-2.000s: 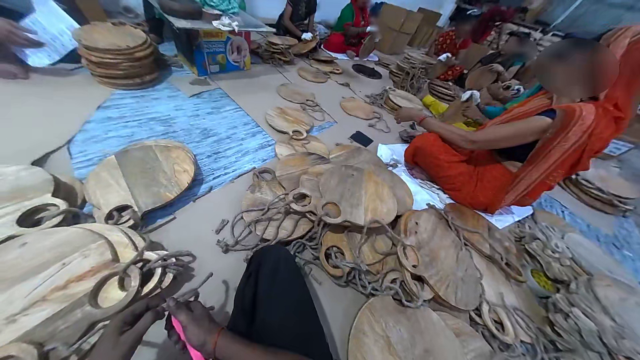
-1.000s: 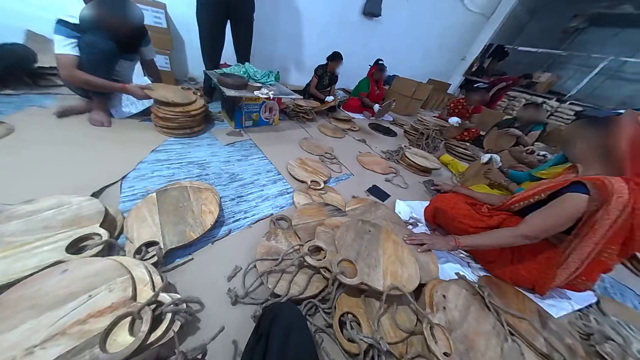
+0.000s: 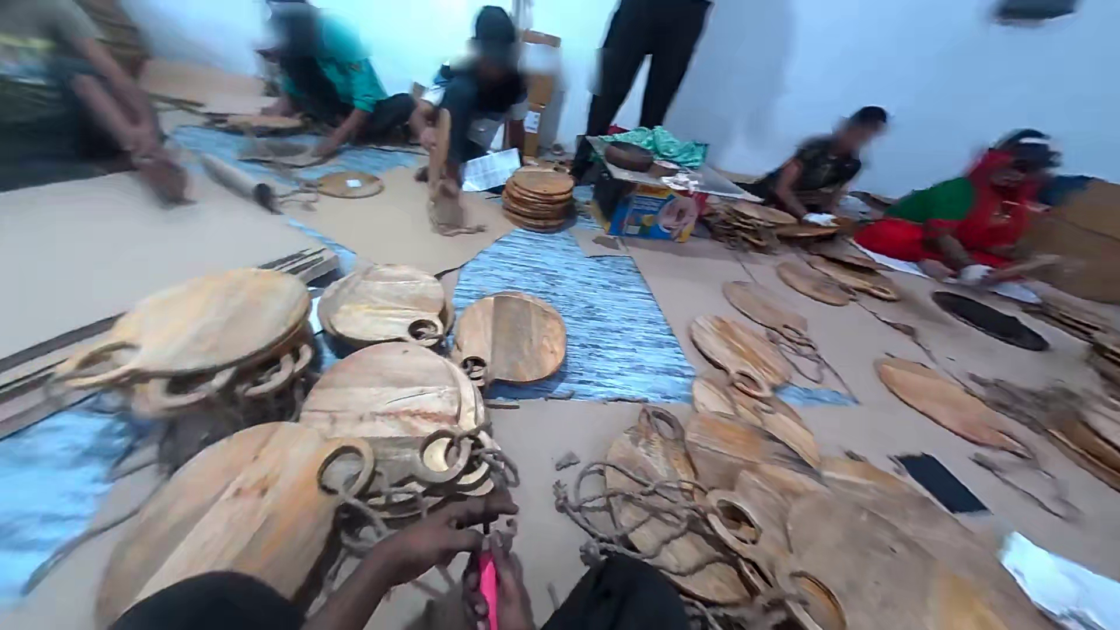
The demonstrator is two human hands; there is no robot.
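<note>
My right hand (image 3: 503,577) is closed around a pink-handled tool (image 3: 488,591), held upright between my knees. My left hand (image 3: 442,534) is beside it, fingers bent near the tool's thin tip; a small piece between the fingertips is too blurred to name. Just beyond both hands lies a stack of round wooden boards (image 3: 385,394) with ring handles and grey rope. A larger round wooden board (image 3: 227,516) leans at the left, by my left forearm. On the right, a pile of wooden boards (image 3: 647,490) is tangled with rope (image 3: 604,516).
A round stack of boards (image 3: 538,197) stands by a printed box (image 3: 652,214) farther back. A blue patterned sheet (image 3: 569,297) covers part of the floor. A dark phone-like slab (image 3: 942,483) lies at right. Several people sit or crouch around; another stands near the wall.
The view has swung left. Both hands, out of view one second ago, show again at the bottom. The person at the back no longer reaches onto the round stack.
</note>
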